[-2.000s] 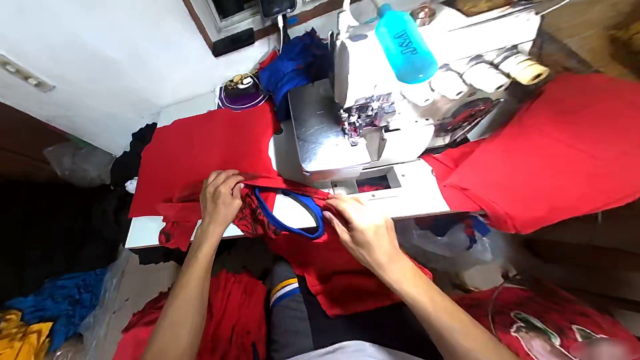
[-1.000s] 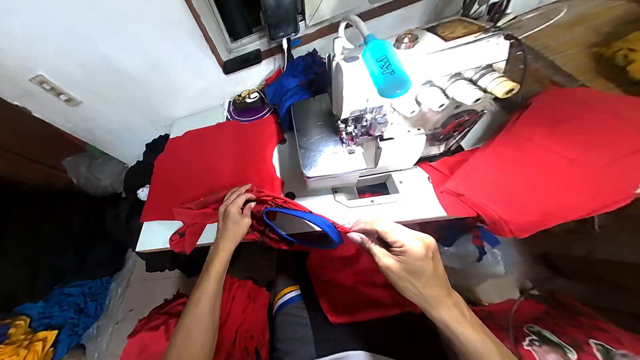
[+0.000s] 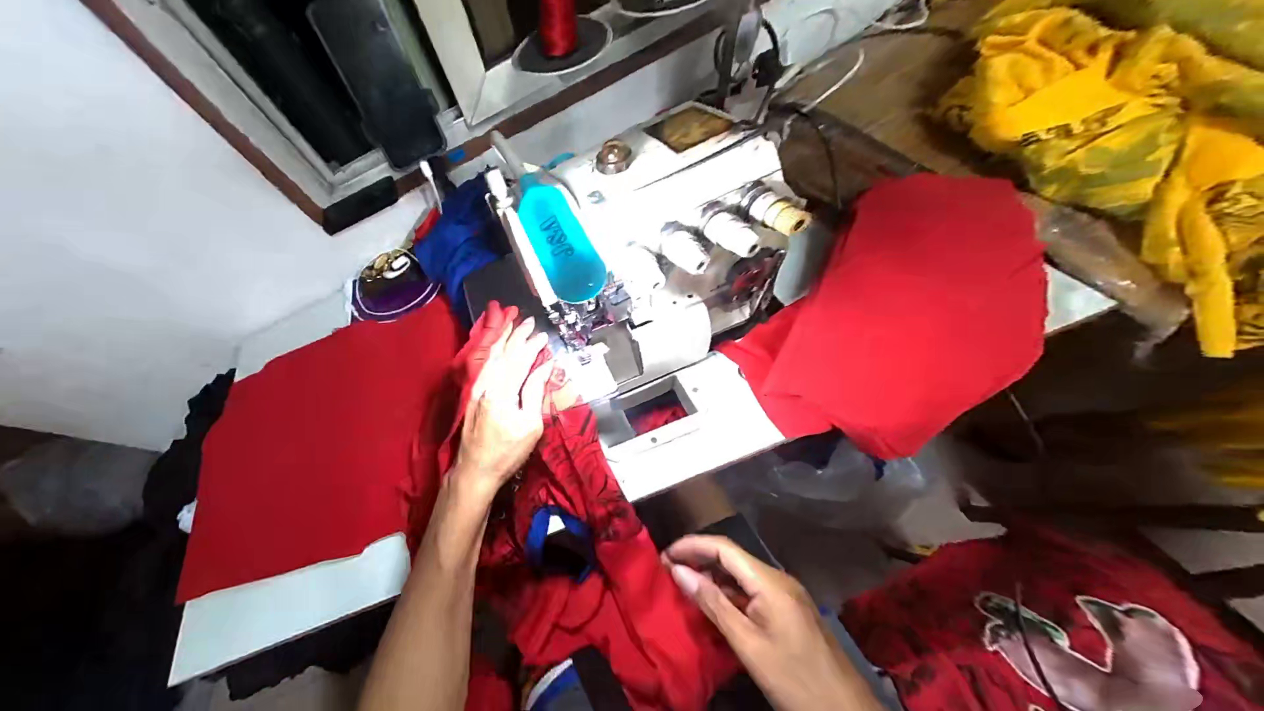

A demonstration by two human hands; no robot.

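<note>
A white overlock sewing machine stands on a white table, with a blue cover bearing writing on its front. My left hand lies with its fingers spread on a red garment, just left of the lit needle area and presser foot. The garment runs from there down over the table edge into my lap. Its blue neckband shows below my left hand. My right hand is at the garment's right edge, its fingers curled; whether they pinch the cloth cannot be told.
Red fabric panels lie flat at the left of the table. Another red cloth covers the right end beside the machine. Yellow garments are heaped at upper right, and a printed red cloth lies at lower right. A window frame stands behind.
My left hand has moved from the neckband near the table's front edge to the needle area, taking cloth there. The neckband, earlier stretched between both hands, now hangs lower. The view has shifted right.
</note>
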